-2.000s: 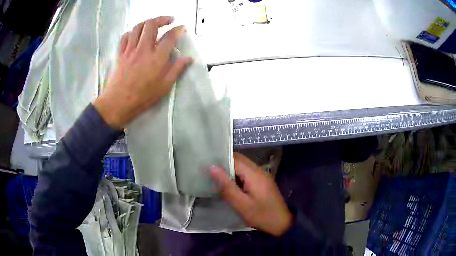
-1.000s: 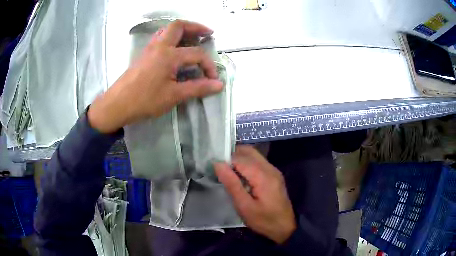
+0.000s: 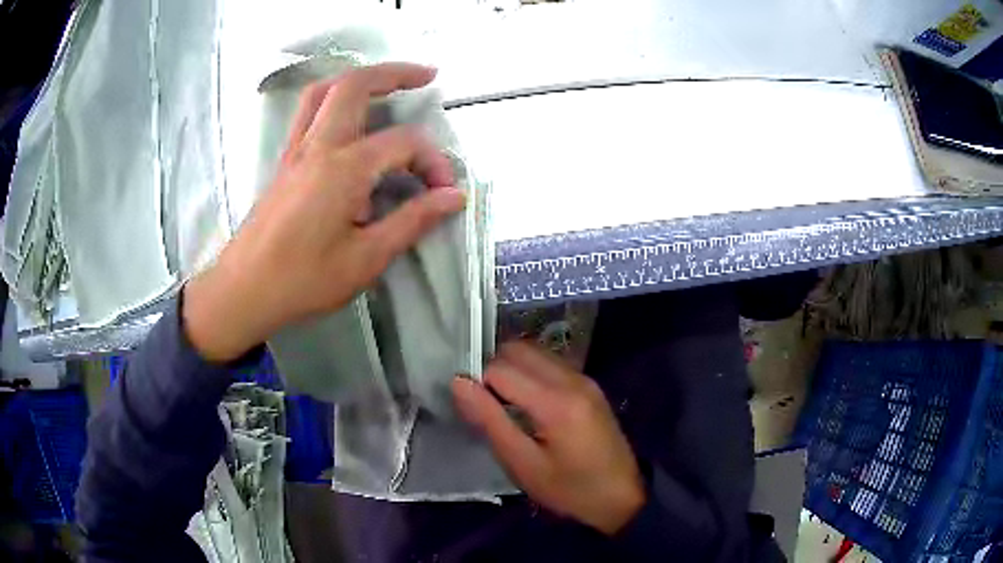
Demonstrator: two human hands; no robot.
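Observation:
A pale grey-green garment panel hangs over the table's front edge, its lower end on my dark-clothed lap. Its right side is folded over, with lighter edges lying close together. My left hand is on the upper part, thumb and index finger pinching the cloth near the right edge. My right hand grips the same edge lower down, below the table's edge, thumb on top; its other fingertips are partly hidden.
A panel stack lies at the table's left. A measuring tape runs along the front edge. A smartphone lies on a tan case at right. Loose green pieces hang below left. A blue crate stands at lower right.
The panel's right side has been folded over, and its edges now lie together. My left hand has moved from flat on the cloth to a pinch near the right edge. The view has shifted slightly.

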